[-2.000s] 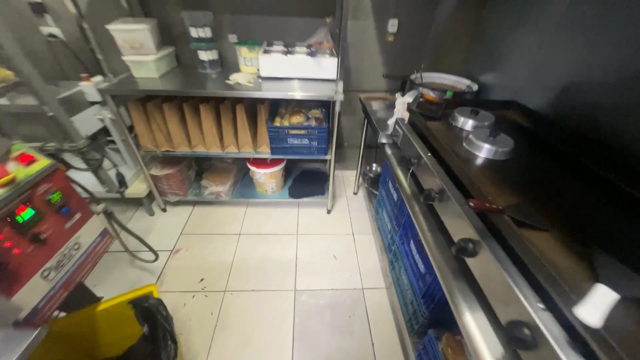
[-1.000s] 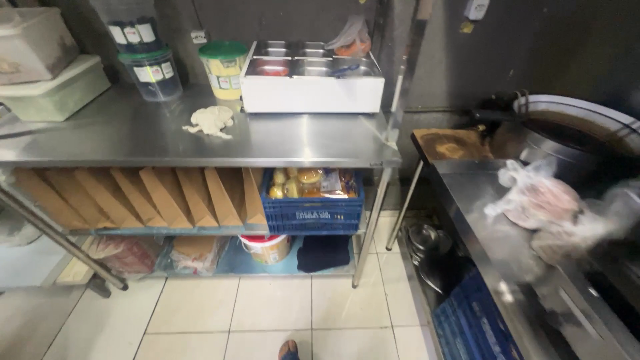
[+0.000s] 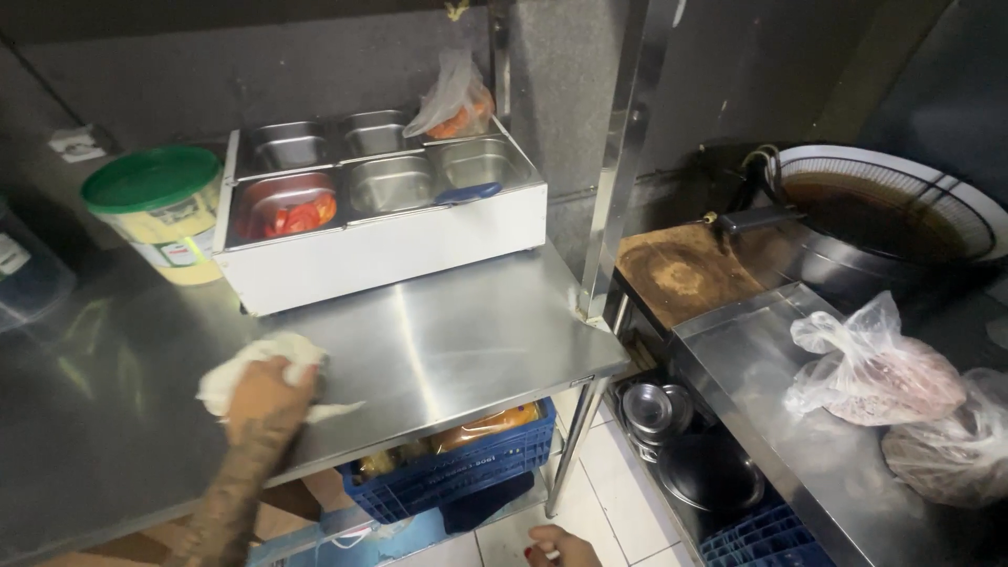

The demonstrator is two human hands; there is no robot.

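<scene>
My left hand (image 3: 268, 394) is closed over a crumpled white cloth (image 3: 228, 372) on the stainless steel table (image 3: 472, 339). Behind it stands a white condiment holder (image 3: 394, 252) with steel pans; one pan holds sliced tomatoes (image 3: 303, 216), and a blue-handled utensil (image 3: 468, 194) lies across the front pans. A knotted plastic bag with orange-red food (image 3: 463, 114) rests at its back right corner. At the bottom edge my right hand (image 3: 561, 547) hangs beyond the table's front, partly out of view, its fingers bent, touching nothing visible.
A green-lidded tub (image 3: 153, 185) stands left of the holder. Below the table is a blue crate (image 3: 457, 480) of packaged food. A metal upright (image 3: 618, 173) rises at the table's right corner. Farther right are bagged meat (image 3: 898, 386) on a steel surface and a large pan of dark liquid (image 3: 874, 213).
The view has moved in close to the steel table. Both hands have come into view. My left hand has taken hold of the white cloth, which lay untouched on the table one second ago.
</scene>
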